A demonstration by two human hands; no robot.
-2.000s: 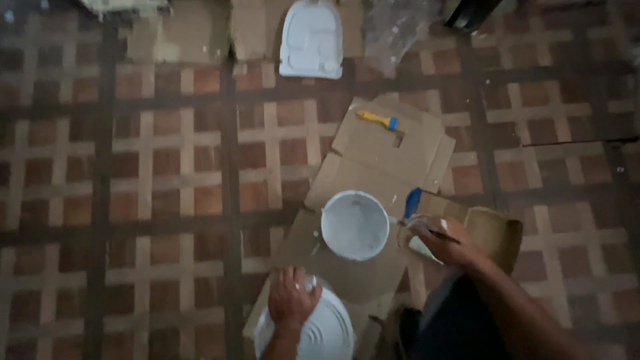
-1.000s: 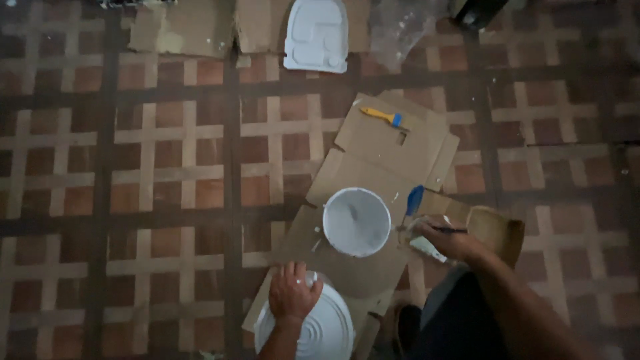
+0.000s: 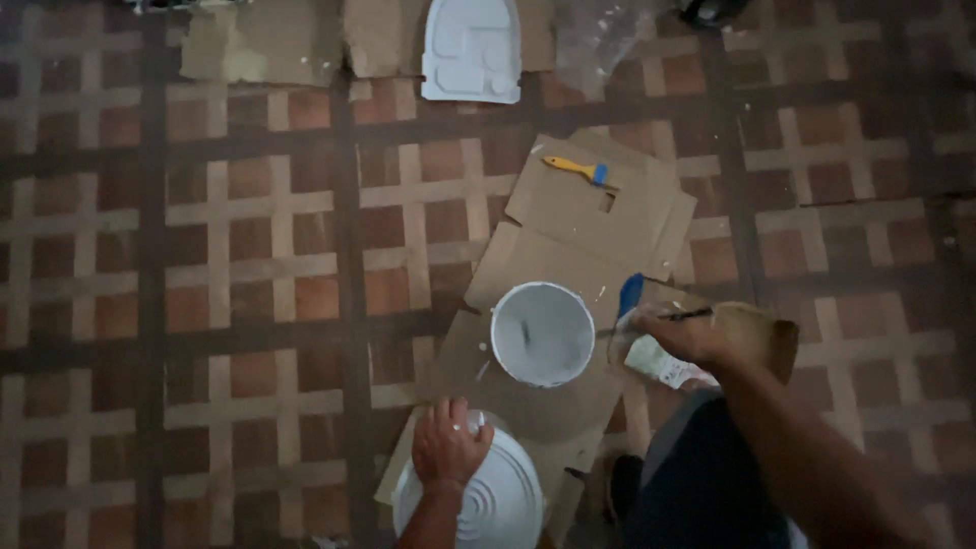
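Note:
My left hand [image 3: 450,446] lies on a round white bucket lid [image 3: 499,488] at the bottom centre, its fingers over the far rim. A white bucket [image 3: 543,334] stands on flattened cardboard [image 3: 595,229], with a dark mark on its pale inside. Right of the bucket, my right hand [image 3: 679,332] is closed on a thin dark tool, blurred, whose kind I cannot tell. A blue object [image 3: 630,293] lies just beyond that hand, and a pale printed packet [image 3: 659,362] is below it. Farther up the cardboard rests a yellow-handled paintbrush [image 3: 576,168] with a blue ferrule.
Beneath everything is a checkered parquet floor [image 3: 252,267]. A white moulded plastic tray [image 3: 473,61] sits on cardboard at the top, beside clear plastic sheeting [image 3: 602,38]. An open cardboard box [image 3: 762,335] stands right of my right hand, near my leg [image 3: 709,465].
My right hand has shifted slightly at its place right of the bucket, and the dark tool has changed its angle. The left hand stays on the lid.

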